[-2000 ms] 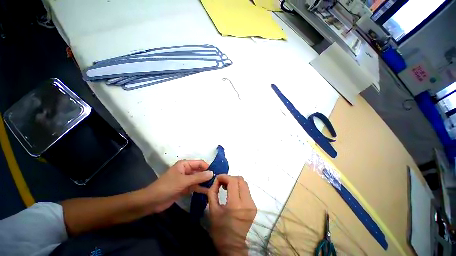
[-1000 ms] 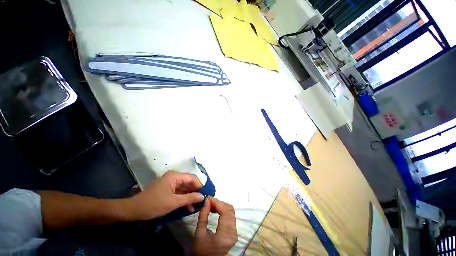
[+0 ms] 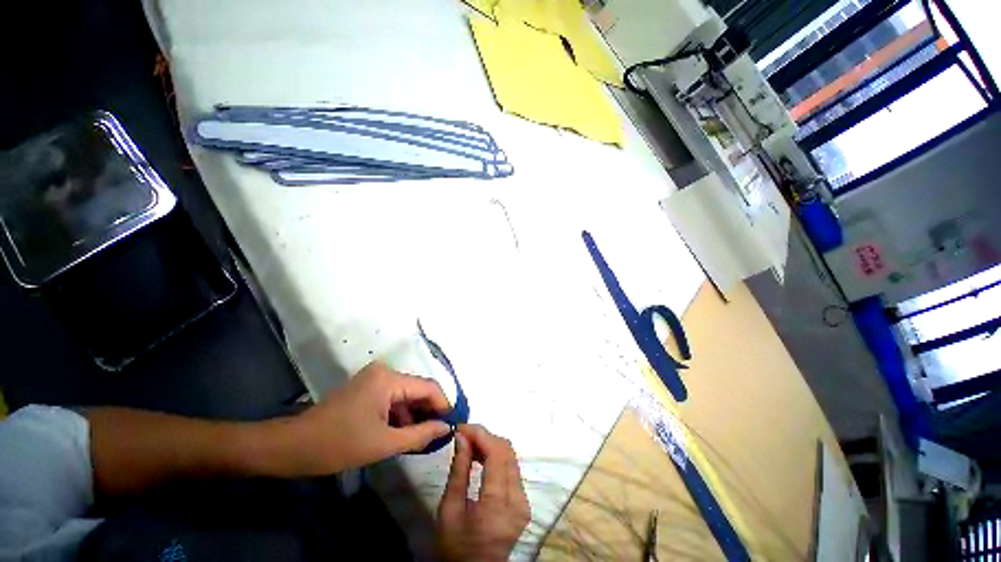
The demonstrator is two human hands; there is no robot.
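A navy fabric band [image 3: 441,362] with a pale backing is bent upright over the white-covered table. My left hand [image 3: 379,415] pinches it between thumb and fingers near the table's near edge. My right hand [image 3: 484,494] is just right of it, thumb and forefinger pinched together at the band's edge, touching or nearly touching my left fingertips. Whatever the right fingertips hold is too small to make out; no needle can be seen clearly. The band's lower part is hidden behind my left hand.
A fanned stack of bands [image 3: 351,144] lies at the far left. Navy bands [image 3: 631,315], one curled, lie right, with a plastic packet [image 3: 662,429] over another band [image 3: 713,514]. Snips [image 3: 652,538] are at the bottom edge. Yellow sheets [image 3: 546,82] lie far; a black bin [image 3: 82,198] stands left.
The view has swung to the right since the first frame. The band in my left hand now bends further, showing more pale backing. My right hand stays close to my left fingertips.
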